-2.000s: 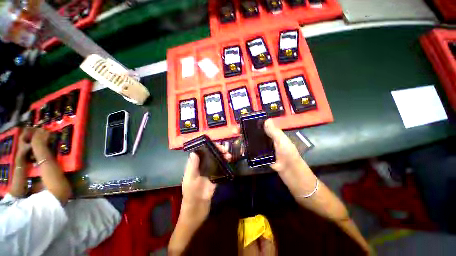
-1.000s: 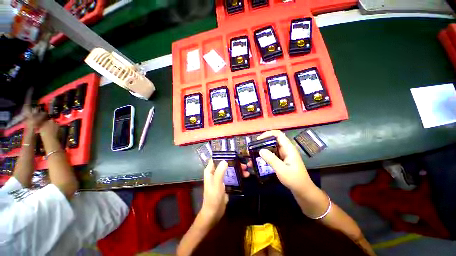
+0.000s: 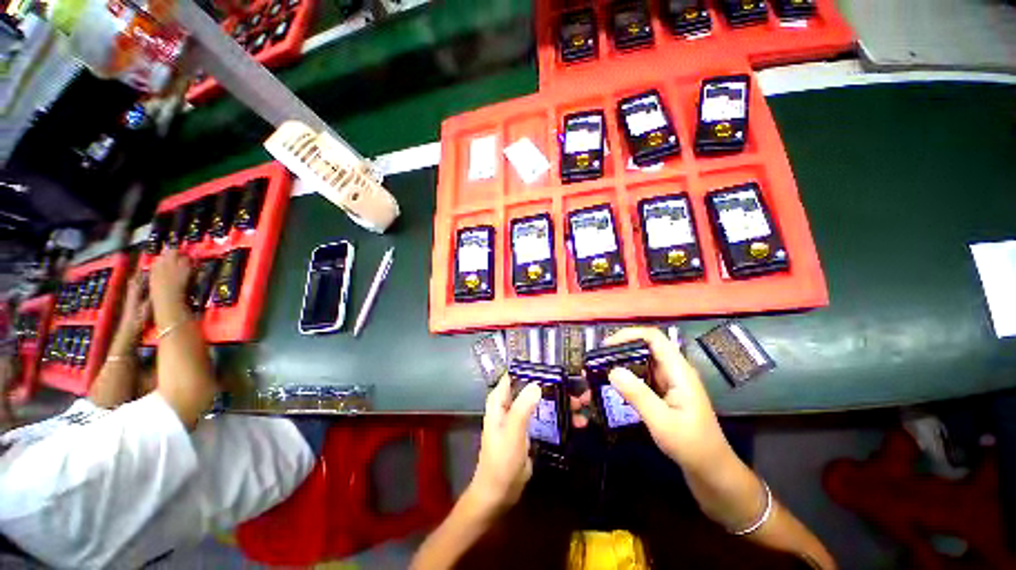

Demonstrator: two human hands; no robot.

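Note:
My left hand (image 3: 507, 440) holds a dark phone (image 3: 545, 414) with a lit bluish screen, thumb on its face. My right hand (image 3: 673, 409) holds a second dark phone (image 3: 619, 403), also lit, thumb on its upper part. The phones are side by side at the bench's front edge. Beyond them a red phone tray (image 3: 624, 304) has closed dark phones with white faces and gold marks in most pockets. Two upper-left pockets hold white slips (image 3: 527, 161). Small flat dark pieces (image 3: 735, 352) lie between tray and edge, partly behind my hands.
Left of the tray are a bar-type phone (image 3: 326, 287), a pen (image 3: 374, 292) and a cream slotted fan-like object (image 3: 332, 176). Another person's hands (image 3: 169, 292) are at a red tray (image 3: 271, 228). A paper sheet (image 3: 998, 287) lies at right. Another filled tray (image 3: 699, 50) is behind.
The view has shifted, so the bench things sit further right. Since the earliest frame both phones were brought level near the edge and their screens now show lit. Both hands keep hold.

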